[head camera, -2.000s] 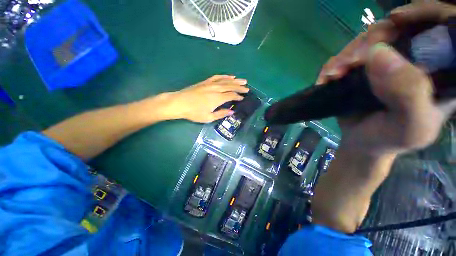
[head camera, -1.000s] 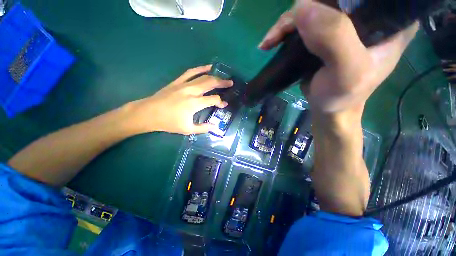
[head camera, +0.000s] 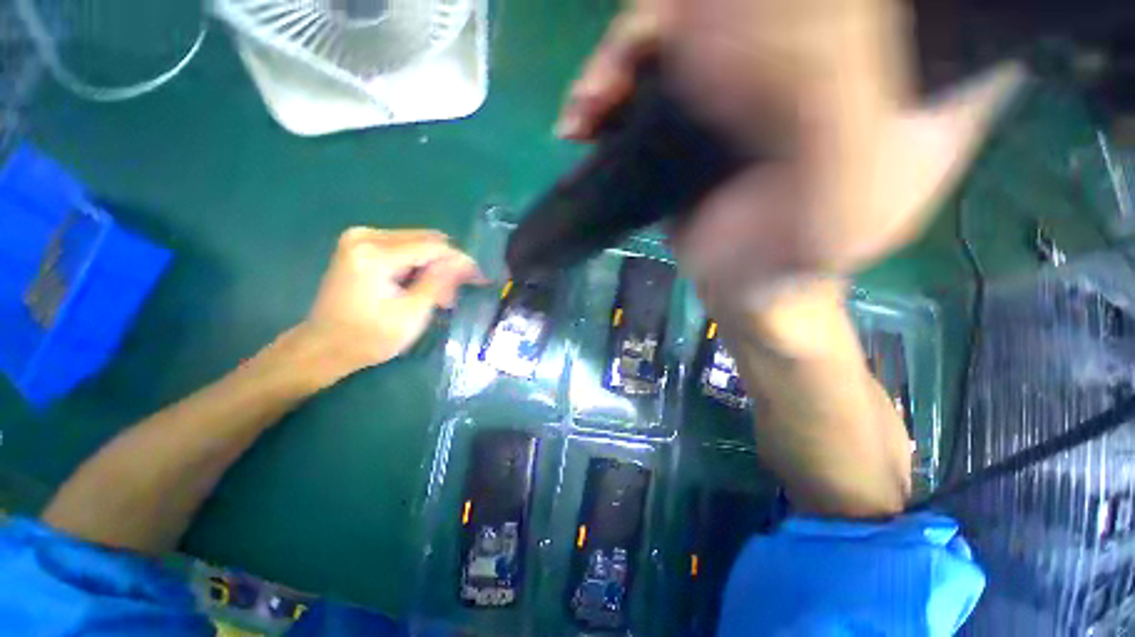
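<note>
A clear blister tray (head camera: 555, 429) holds several dark half-assembled phones with orange side marks and silver-blue electronics at one end. My right hand (head camera: 797, 149), blurred, grips a thick black electric screwdriver (head camera: 622, 187). Its nose is over the upper end of the top-left phone (head camera: 520, 334). My left hand (head camera: 386, 292) is just left of that phone, off it, with fingers curled and thumb and forefinger close together near the screwdriver nose. I cannot tell if a tiny part is between them. My right wrist partly hides the phones at the right.
A blue parts bin (head camera: 93, 286) with grey specks inside is at the left edge. A white desk fan (head camera: 386, 87) stands at the top. Stacked clear trays (head camera: 1046, 436) are at the right, crossed by the black cord (head camera: 977, 311). A yellow-marked panel (head camera: 255, 600) is low left.
My left hand has lifted off the top-left phone and moved left, its fingers curling. The screwdriver has shifted left in view. The view has shifted, showing more of the fan.
</note>
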